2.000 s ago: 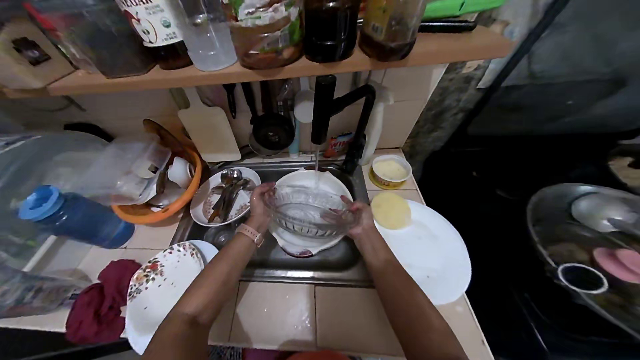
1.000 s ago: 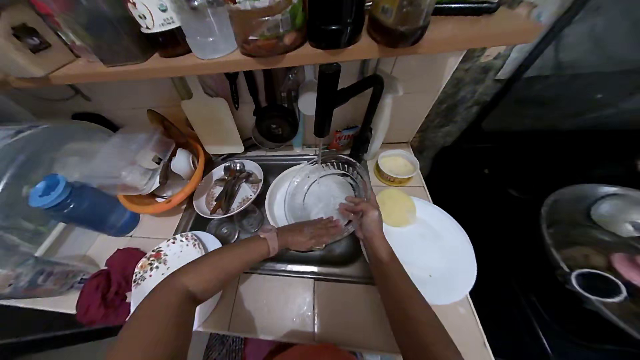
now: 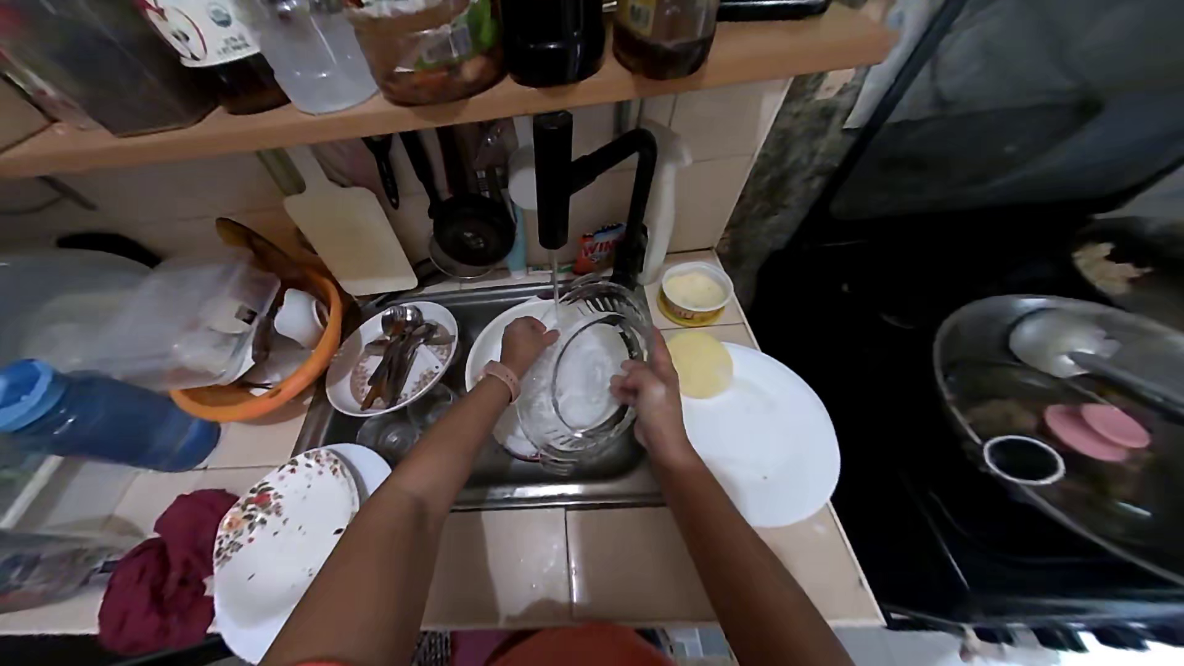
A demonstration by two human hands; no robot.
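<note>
A clear glass bowl (image 3: 587,375) is tilted on its side under the black faucet (image 3: 555,185), from which a thin stream of water runs. My right hand (image 3: 652,393) grips the bowl's right side. My left hand (image 3: 527,347) is at its upper left, fingers bent near the water; whether it grips or only touches the glass I cannot tell. Behind and below the glass, a white bowl (image 3: 490,347) lies in the steel sink (image 3: 573,492). Left of it are a bowl (image 3: 342,370) of spoons and forks and some drinking glasses (image 3: 393,435).
Right of the sink, a yellow round sponge (image 3: 700,364) rests on a white plate (image 3: 768,435), near a tub (image 3: 696,291). Left are stacked plates (image 3: 287,527), a maroon cloth (image 3: 162,573), a blue bottle (image 3: 102,416) and an orange basin (image 3: 324,356). A wooden shelf (image 3: 462,116) hangs above; a large pan (image 3: 953,407) stands right.
The glass bowl, level between both hands two seconds ago, is now tilted on its side. My left hand has moved from the bowl's lower edge up to its upper left.
</note>
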